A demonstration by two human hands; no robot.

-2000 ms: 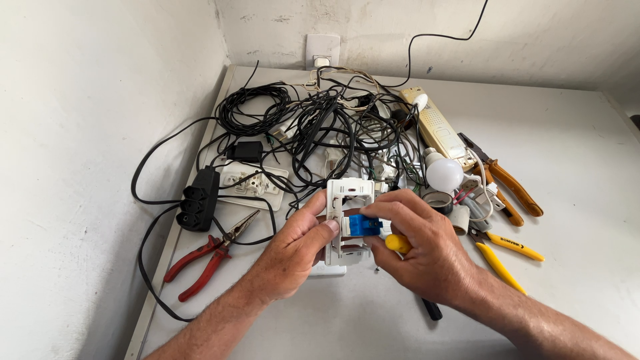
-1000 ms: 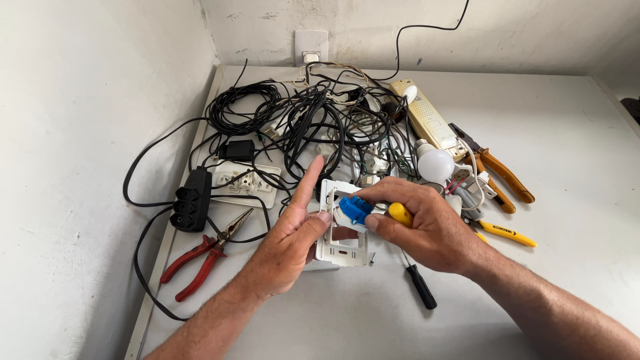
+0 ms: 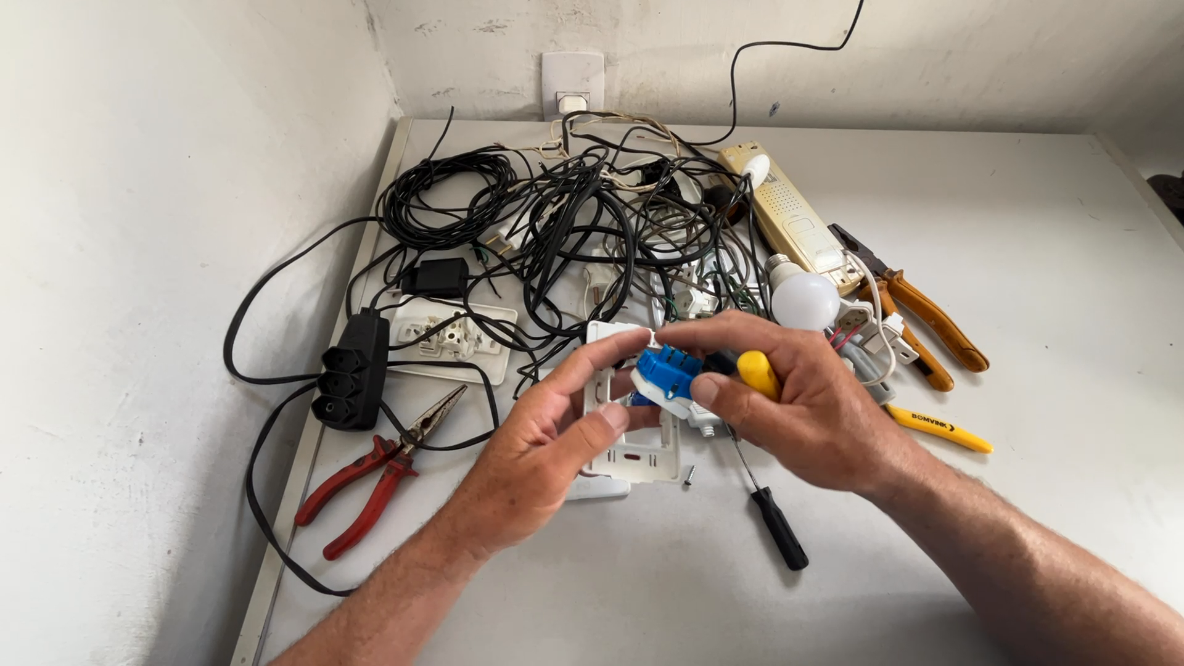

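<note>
My left hand [image 3: 560,430] grips a white plastic wall-plate frame [image 3: 638,462] at its left side, fingers partly behind it. Thumb and fingers of my right hand [image 3: 786,398] hold a blue and white electrical module [image 3: 668,372], tilted in front of the frame. A yellow handle [image 3: 758,374] is tucked in the same right hand; the rest of that tool is hidden. Just right of the frame's lower end lies a small screw [image 3: 689,475]. A screwdriver with a black handle [image 3: 780,529] rests on the table below my right hand.
Behind my hands spreads a tangle of black cables [image 3: 573,222]. Red long-nose pliers [image 3: 370,490], a black socket block [image 3: 351,370] and a white socket plate [image 3: 499,356] lie left. On the right are a bulb [image 3: 805,298], orange-handled pliers [image 3: 934,319] and a yellow-handled tool [image 3: 939,428].
The blue module was within the frame two seconds ago; now my right hand holds it tilted at the frame's front. My left index finger, raised a second ago, has come down to the frame's top.
</note>
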